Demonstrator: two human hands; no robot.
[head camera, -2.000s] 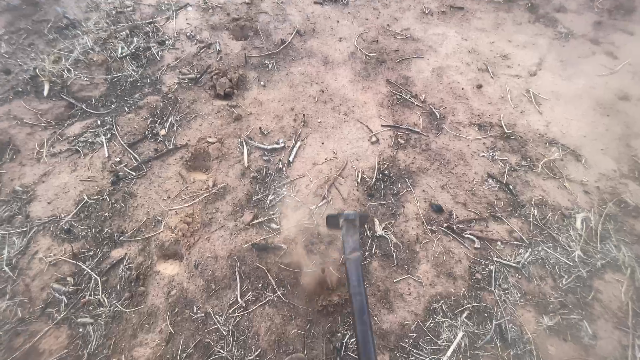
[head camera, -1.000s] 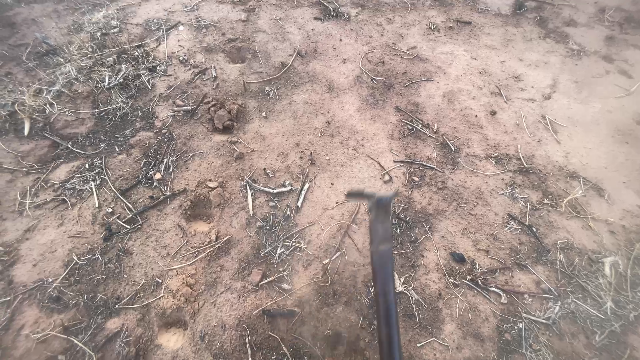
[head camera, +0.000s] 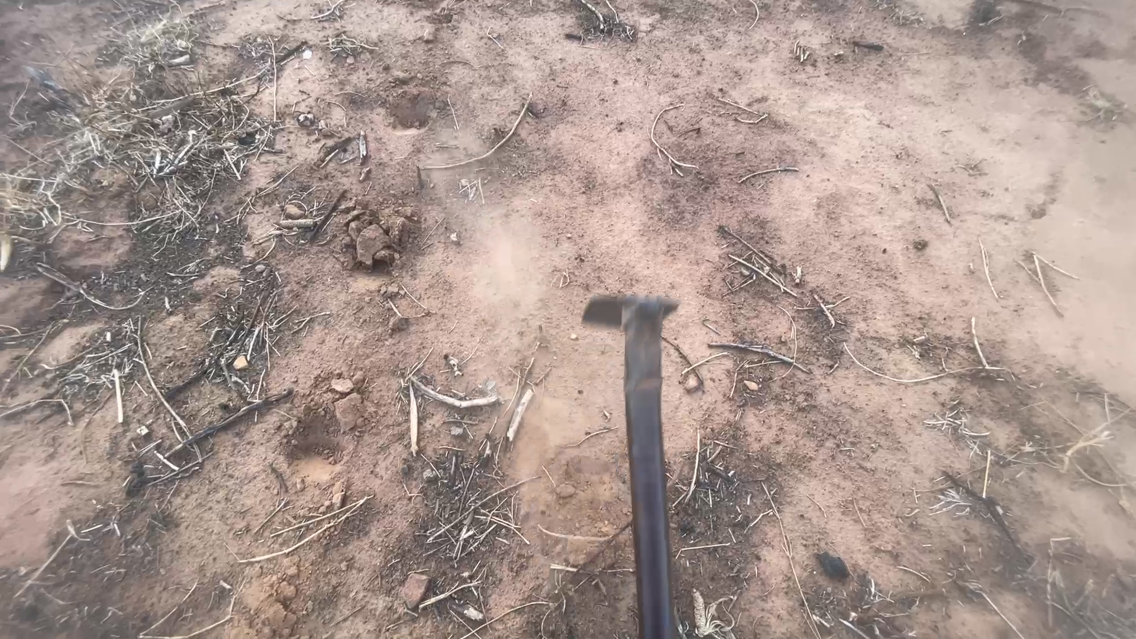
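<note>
A hoe (head camera: 646, 444) with a dark handle and a small metal blade reaches up from the bottom edge, right of the middle. Its blade (head camera: 607, 311) points left and looks slightly blurred, over reddish bare soil (head camera: 612, 222). A pale puff of dust (head camera: 510, 266) hangs to the left of the blade. Neither of my hands shows; the lower end of the handle is cut off by the frame. Small dug holes (head camera: 315, 439) lie in the soil to the left, with broken clods (head camera: 371, 241) farther up.
Dry grass and stalks (head camera: 169, 142) are heaped at the upper left. Pale sticks (head camera: 453, 399) lie left of the handle, and a dark twig (head camera: 759, 353) lies right of the blade. A black lump (head camera: 832, 565) rests at the lower right.
The hoe's head stands farther up the ground than two seconds ago, when dust rose close beside it. The view has shifted somewhat forward.
</note>
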